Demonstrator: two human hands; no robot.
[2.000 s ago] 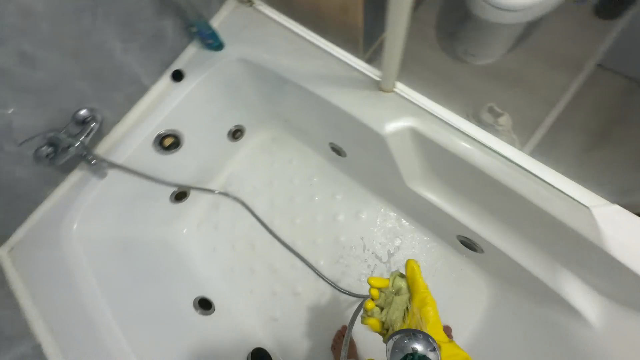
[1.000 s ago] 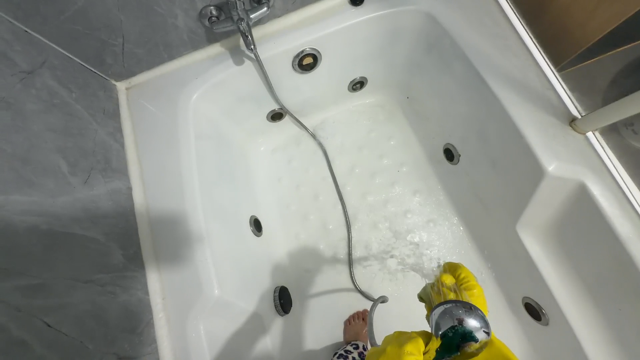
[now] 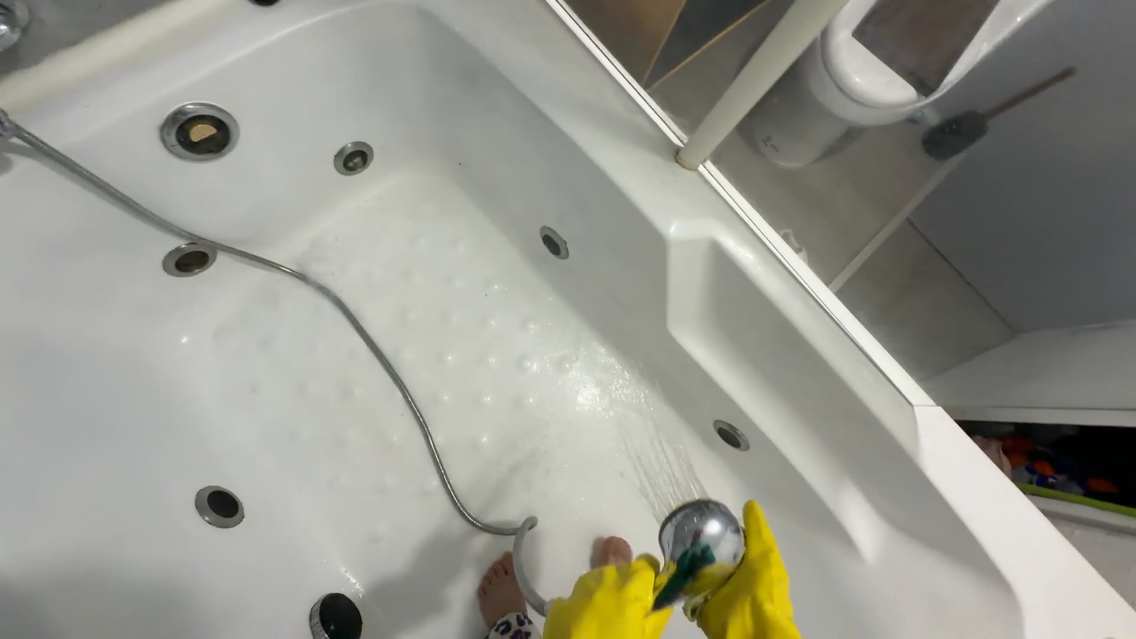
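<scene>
My left hand (image 3: 608,603), in a yellow rubber glove, grips the handle side of a chrome shower head (image 3: 703,532) at the bottom. Dark green material shows at its neck. Water sprays from the head up and left across the white bathtub floor (image 3: 497,355). Close against the shower head's right side is my right hand (image 3: 754,577), also in a yellow glove; a bit of dull greenish material shows by its palm, mostly hidden. A metal shower hose (image 3: 390,368) runs from the upper left across the tub and loops near my left hand.
Bare feet (image 3: 500,590) stand in the tub behind the hose loop. Round jet fittings (image 3: 219,507) and a drain fitting (image 3: 200,132) dot the walls. Along the right rim run a white track and a post (image 3: 754,89). Beyond are a toilet (image 3: 799,106) and a brush (image 3: 955,133).
Two seconds ago my right hand visibly held a crumpled greenish cloth or sponge; now that is mostly hidden. The water spray shows plainly now. The view has swung considerably.
</scene>
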